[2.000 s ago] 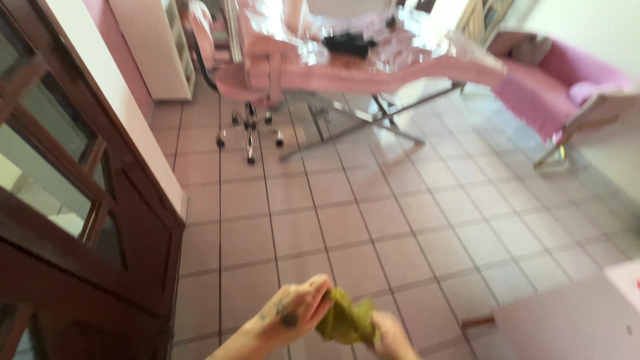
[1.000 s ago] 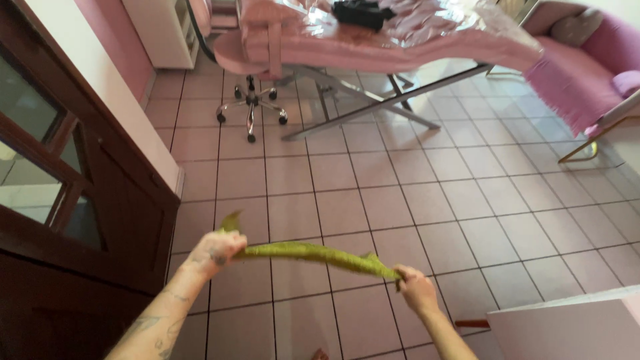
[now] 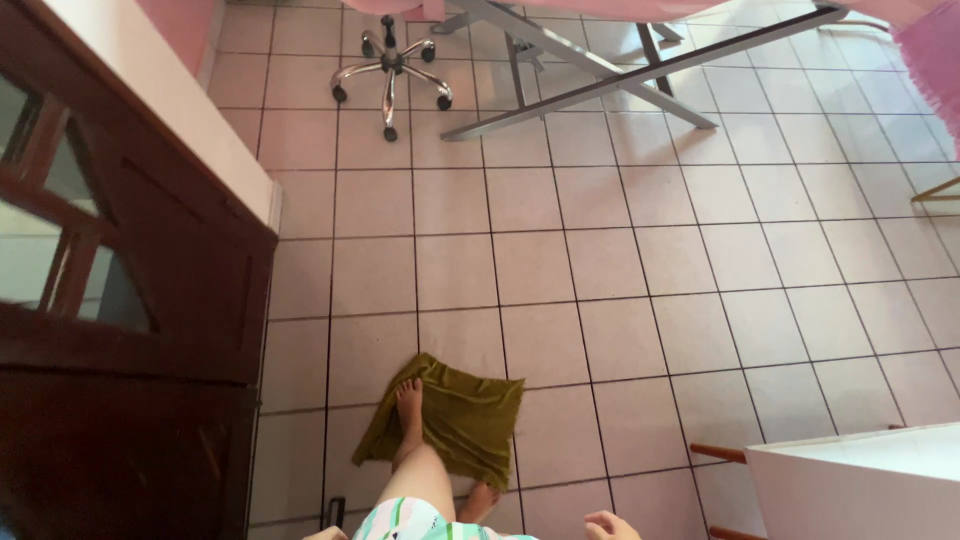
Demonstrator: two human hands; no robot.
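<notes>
An olive-green cloth [image 3: 472, 412] with frayed edges lies spread and wrinkled on the tiled floor. My bare foot [image 3: 410, 397] rests on its left part, and the other foot [image 3: 484, 496] is at its lower right edge. At the bottom edge of the view, right of my patterned shorts [image 3: 420, 521], my right hand [image 3: 609, 526] shows only in part, with no object visible in it. Just a sliver of my left hand [image 3: 328, 534] shows left of the shorts; its fingers are hidden.
A dark wooden door [image 3: 187, 300] with glass panes stands at the left. Chrome chair casters [image 3: 391, 66] and grey crossed metal legs [image 3: 600, 82] stand at the top. White furniture [image 3: 847, 480] with wooden legs is at the lower right, and a pink fringed cover [image 3: 930, 60] hangs upper right.
The cloth, stretched between both my hands one second ago, now lies on the floor under my foot. Both hands have let go of it. The view has tilted down.
</notes>
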